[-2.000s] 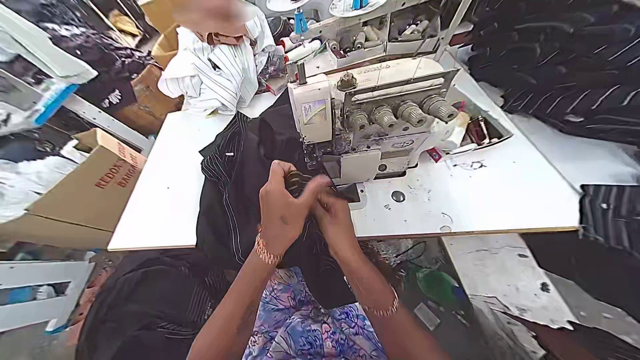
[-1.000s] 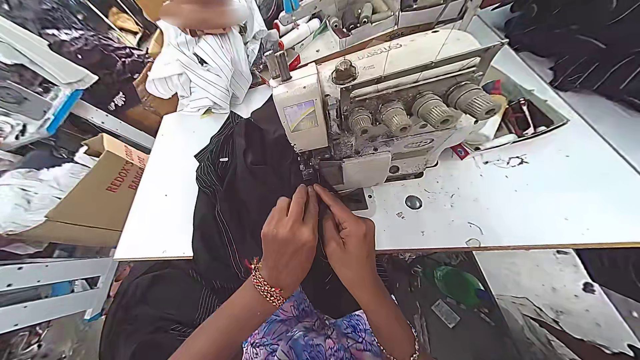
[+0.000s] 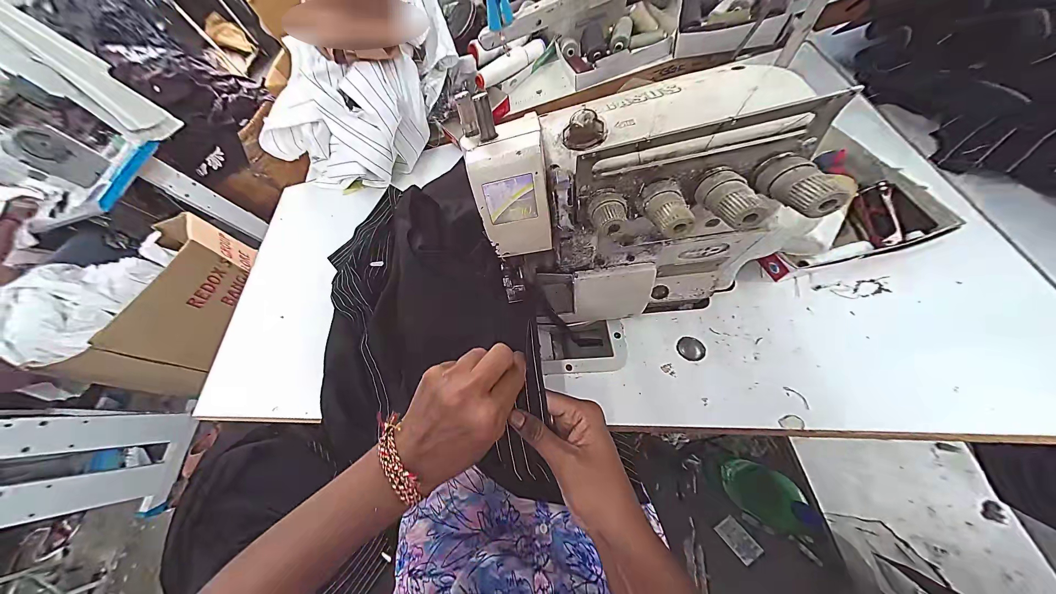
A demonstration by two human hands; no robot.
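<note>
Black fabric with thin white stripes (image 3: pixel 429 297) lies over the table's left part, runs up to the needle area of an overlock sewing machine (image 3: pixel 643 165) and hangs down over the front edge. Its right edge passes beside the presser foot (image 3: pixel 513 285). My left hand (image 3: pixel 462 412), a beaded bracelet at its wrist, pinches the fabric just in front of the machine. Slightly lower and to the right, my right hand (image 3: pixel 573 429) grips the same edge between thumb and fingers. Parts of both hands' fingertips are hidden by the hands and cloth.
White striped cloth (image 3: pixel 355 115) lies behind the table, near another person (image 3: pixel 355 25). A cardboard box (image 3: pixel 173 305) with white cloth stands at left. Thread cones (image 3: pixel 619 33) sit in trays behind the machine. An open tray (image 3: pixel 899 223) adjoins its right side. The white tabletop (image 3: pixel 784 355) extends right.
Both hands have moved back from the needle area toward the table's front edge, still on the fabric. The right hand has turned, its thumb now on the cloth edge. The view has shifted closer.
</note>
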